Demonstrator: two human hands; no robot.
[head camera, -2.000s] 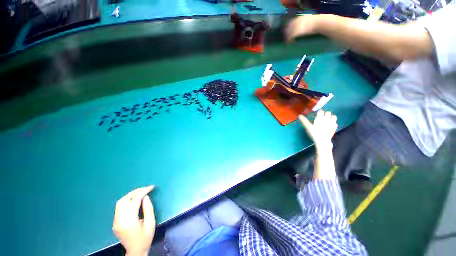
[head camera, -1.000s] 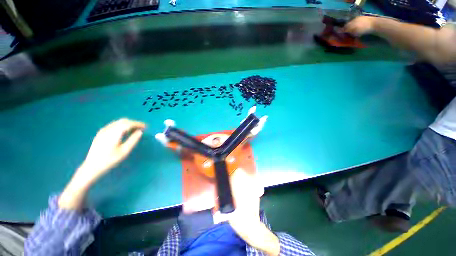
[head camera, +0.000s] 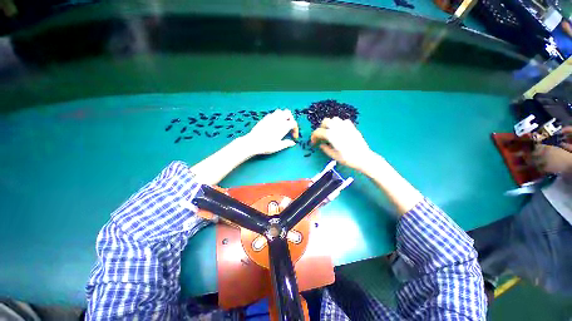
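Note:
The black three-armed assembly (head camera: 290, 266) lies on the orange-red fixture plate (head camera: 235, 285) in front of me, one arm towards my body. Its hub (head camera: 275, 229) sits over the round orange fixture centre (head camera: 252, 241). Beyond it lies a dense pile of small black parts (head camera: 332, 108), with a scattered trail (head camera: 213, 123) to its left. My left hand (head camera: 275, 133) is at the trail's right end, fingers bent. My right hand (head camera: 342, 143) is at the pile's near edge, fingers curled down. Whether either hand holds a part cannot be seen.
The green bench (head camera: 113, 207) runs across the view, with a darker green strip (head camera: 188, 72) beyond it. At the right, a neighbouring worker's hand (head camera: 552, 158) is at another orange-red fixture (head camera: 514, 157). Dark stacked things show at the top right.
My right hand has left the fixture and reached forward to the pile. My left hand has moved right to the small parts. The neighbour's fixture now shows at the right edge.

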